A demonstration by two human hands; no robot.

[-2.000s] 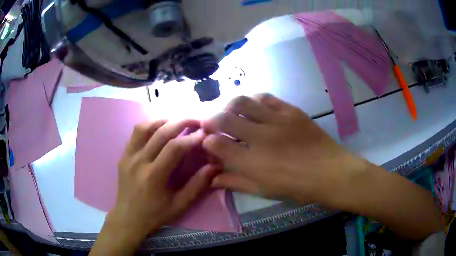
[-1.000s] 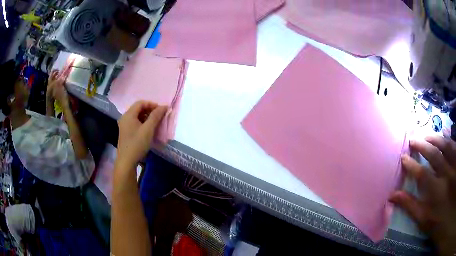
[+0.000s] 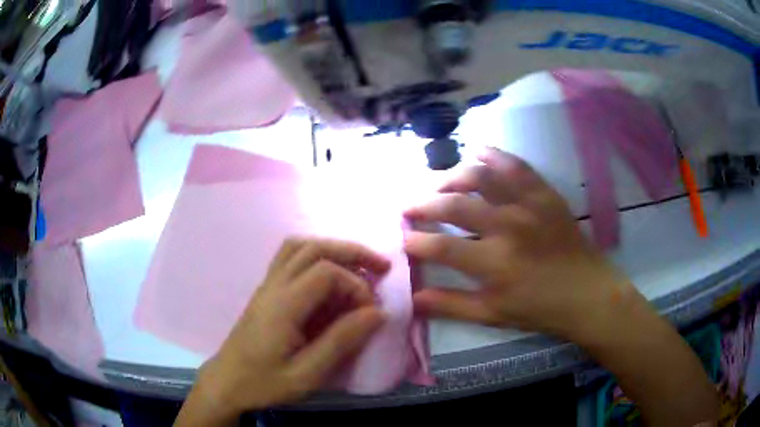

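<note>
A pink cut panel [image 3: 225,250] lies in front of the sewing machine, with a darker pink band across its upper end. Its right side carries a layered edge [image 3: 420,350] near the table's front. My left hand [image 3: 312,313] is over the panel, fingers curled and thumb near the index fingertip; whether cloth is pinched there is hidden. My right hand [image 3: 521,258] is spread, its fingertips resting along the layered edge. The white sewing machine head [image 3: 533,62], lettered JACK, stands behind both hands. The needle area is partly lost in glare.
Pink panels [image 3: 93,163] lie at left, with another pink piece [image 3: 221,79] at the upper left. Pink strips [image 3: 604,150], an orange-handled tool [image 3: 693,196] and a dark metal part [image 3: 732,173] lie at right. A curved ruled edge [image 3: 533,359] borders the table.
The view has swung from the left pile back to the machine. My left hand has moved from that pile to beside my right hand. The right hand remains at the panel's right edge.
</note>
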